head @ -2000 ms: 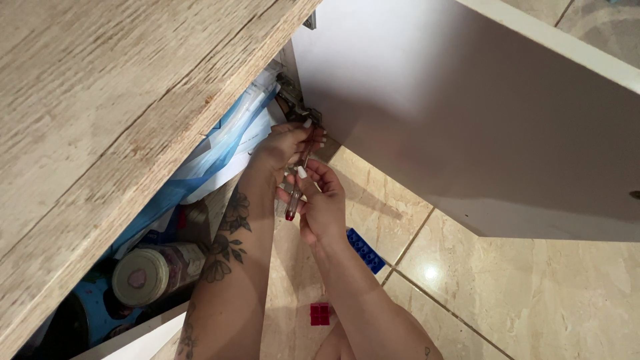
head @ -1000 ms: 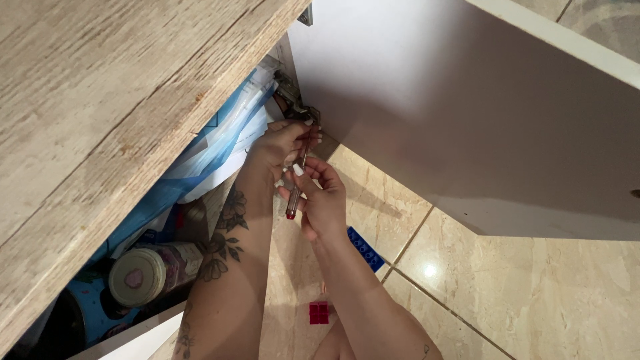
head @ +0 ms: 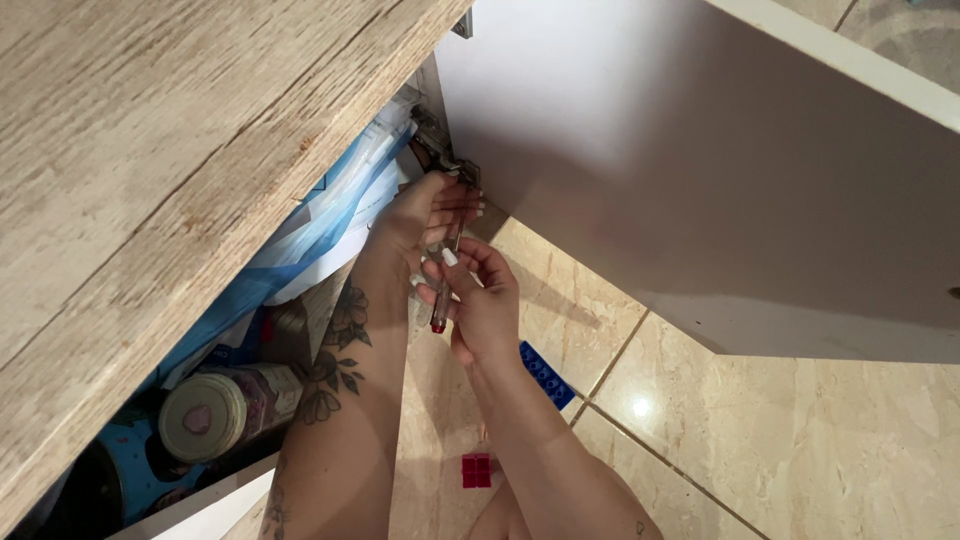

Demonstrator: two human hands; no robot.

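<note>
My right hand [head: 480, 300] grips the clear handle of a screwdriver [head: 441, 307] with a red end cap. Its thin shaft runs up towards a metal cabinet hinge [head: 466, 171] at the inner edge of the cabinet door [head: 675, 187]. The tip is too small to make out. Beside the shaft is my left hand [head: 439, 210], palm turned towards it, thumb up at the hinge and fingers slightly curled; whether it touches the shaft or the hinge is hard to tell.
A wood-grain top [head: 187, 150] overhangs the open cabinet. Inside are blue and white plastic bags [head: 322, 225] and a lidded jar [head: 202, 416]. On the tiled floor [head: 750, 435] lie a blue toy block [head: 546, 375] and a red toy block [head: 476, 470]. Another metal fitting [head: 463, 24] sits higher up.
</note>
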